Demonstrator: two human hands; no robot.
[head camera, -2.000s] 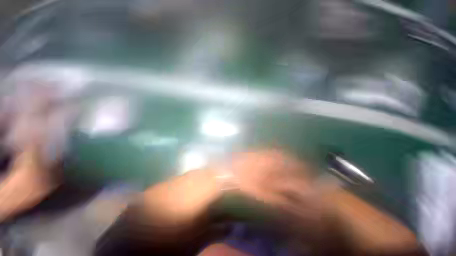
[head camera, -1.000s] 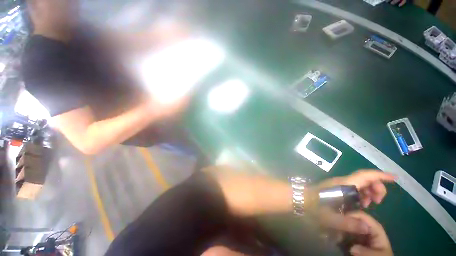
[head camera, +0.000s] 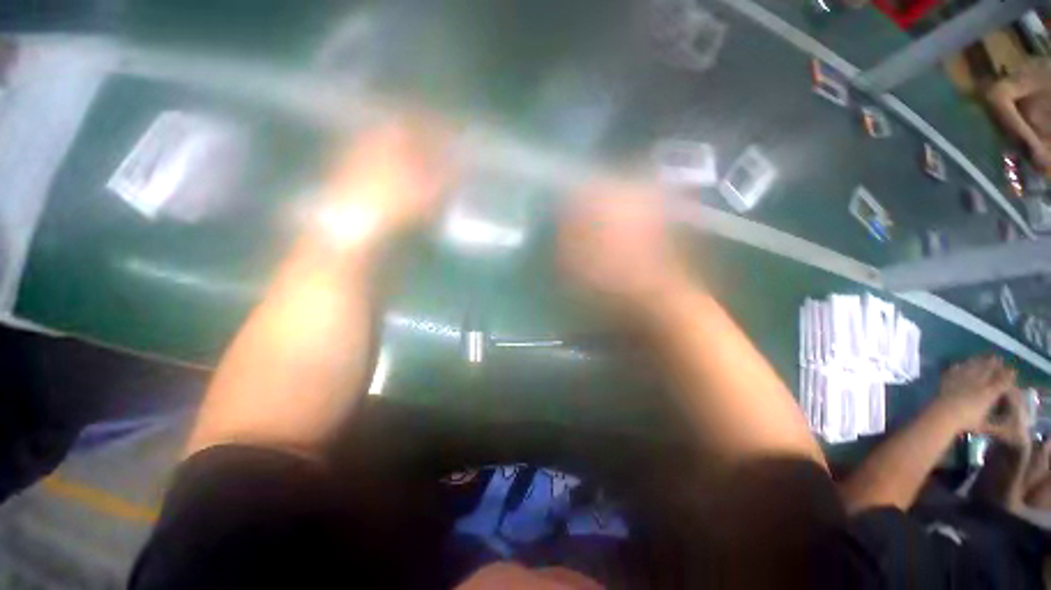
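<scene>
My left hand (head camera: 398, 173) reaches forward over the pale rail, badly blurred. My right hand (head camera: 617, 236) is also blurred, just right of centre. I cannot tell whether either hand holds something. A bright white patch (head camera: 484, 225) lies between them; whether it is a housing or a lamp reflection is unclear. A small hand tool (head camera: 524, 343) lies on the green bench nearer me, its thin rod pointing right and its short shiny block at the left end.
A few overlapping white frames (head camera: 173, 167) lie at left. A large housing stack (head camera: 853, 363) stands at right, beside another person's hands (head camera: 980, 386). Beyond the pale rail (head camera: 761, 236) lie white frames (head camera: 747, 176) and part-assembled units (head camera: 871, 214). A grey bar crosses at upper right.
The view has swung. My hands were close together at the lower right with a dark shiny object at them; now they are apart and further forward. The tool and housing stack have come into view.
</scene>
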